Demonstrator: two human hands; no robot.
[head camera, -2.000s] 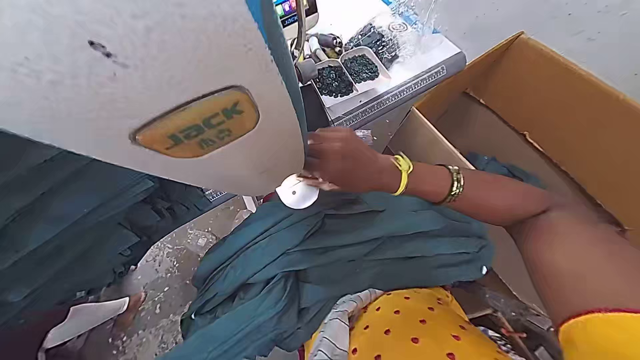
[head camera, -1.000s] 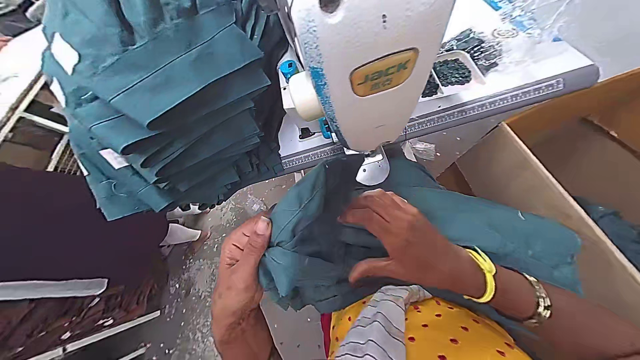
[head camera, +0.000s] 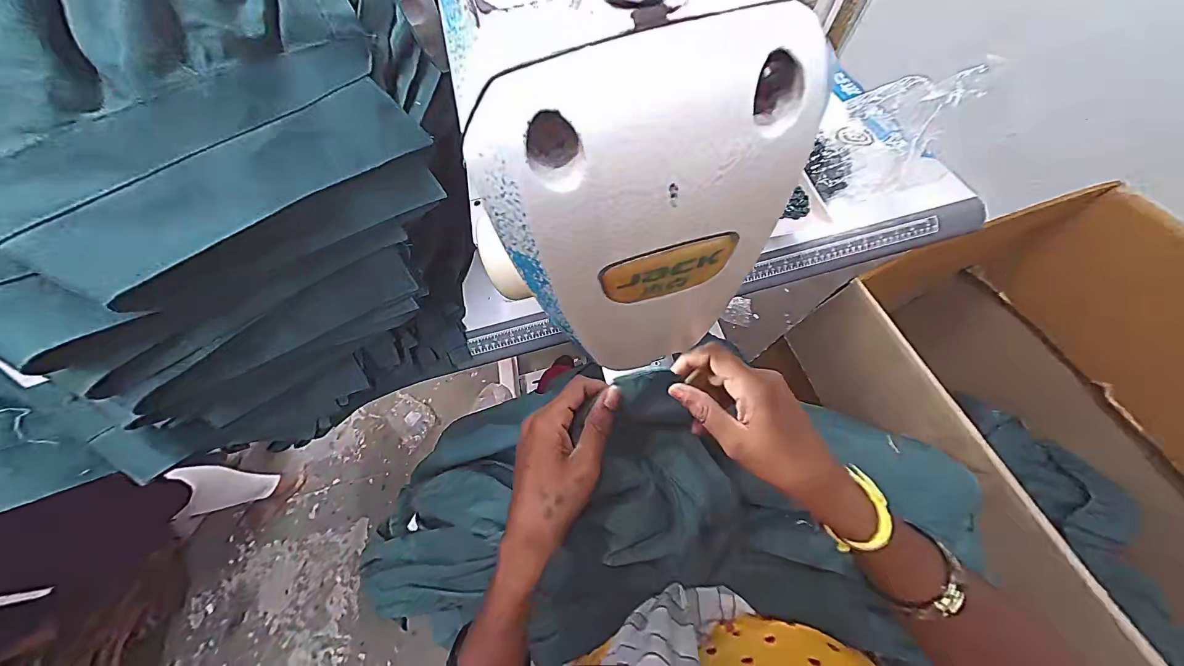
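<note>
A teal cloth garment (head camera: 666, 490) lies bunched across my lap. Its upper edge is pinched between the fingers of my left hand (head camera: 564, 453) and my right hand (head camera: 754, 416), one on either side of the lower tip of a white Jack sewing or button machine head (head camera: 657, 203). The edge sits right under that tip; the machine's working parts are mostly hidden behind the head. My right wrist bears a yellow bangle and a metal watch or bracelet.
Folded teal garments (head camera: 231, 203) hang in a thick stack at the left. The machine table's edge (head camera: 851, 245) carries a ruler strip, with dark buttons and clear plastic film (head camera: 911, 111) behind. A cardboard box (head camera: 1045, 268) holding teal cloth stands at the right. Part of a person's foot (head camera: 287, 486) shows at lower left.
My left hand has come up from the cloth's left side to the machine tip. My right hand, earlier spread over the cloth, now pinches its edge there. The view has shifted.
</note>
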